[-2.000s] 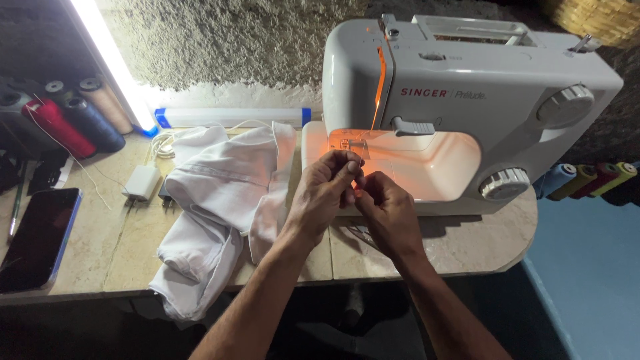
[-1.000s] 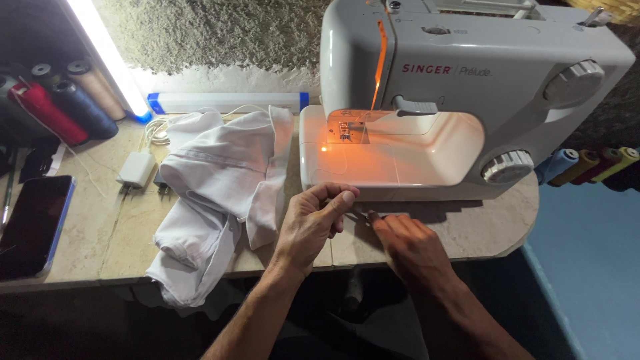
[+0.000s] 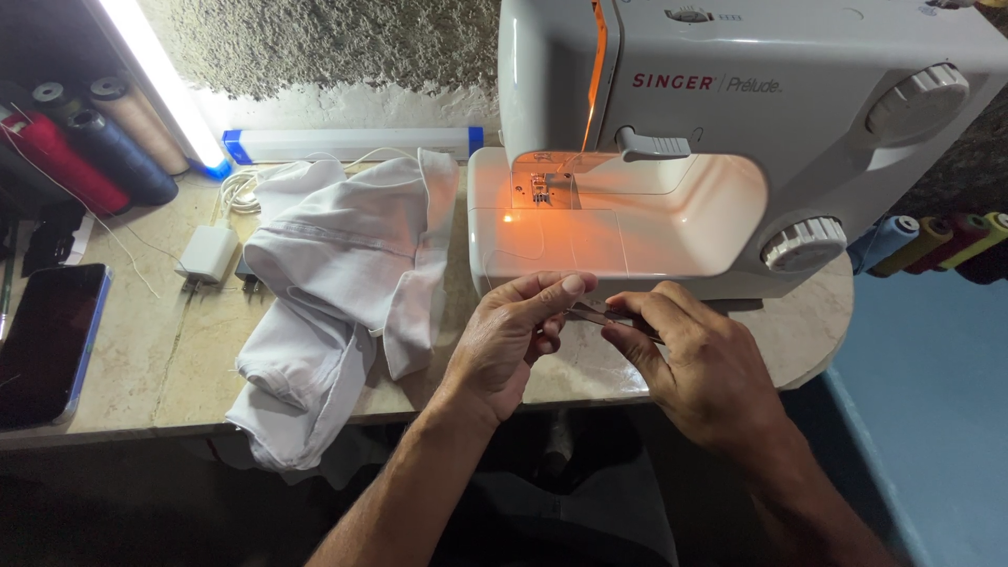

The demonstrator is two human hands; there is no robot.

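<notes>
My left hand [image 3: 504, 339] pinches a thin pale thread [image 3: 487, 264] between thumb and forefinger, in front of the sewing machine's base. My right hand [image 3: 701, 358] holds small metal thread snips [image 3: 602, 315], their blades pointing left at my left fingers. Behind both hands stands a white Singer sewing machine [image 3: 732, 134], its lamp lighting the presser foot [image 3: 539, 189] orange. The thread runs loosely over the machine's bed [image 3: 543, 244]. Left of the machine lies a crumpled white garment [image 3: 339, 228], which hangs partly over the table's front edge.
A phone [image 3: 51, 346], a white charger [image 3: 208, 252] with its cable and a dark plug lie at the left. Several thread spools [image 3: 122, 153] stand behind them by a lit tube lamp [image 3: 150, 71]. An unlit tube lamp [image 3: 354, 144] lies along the wall. More spools [image 3: 933, 240] sit at the right.
Both hands moved from near the needle area toward the table's front edge. Metal snips now show clearly in my right hand, where earlier it reached low under the machine's front.
</notes>
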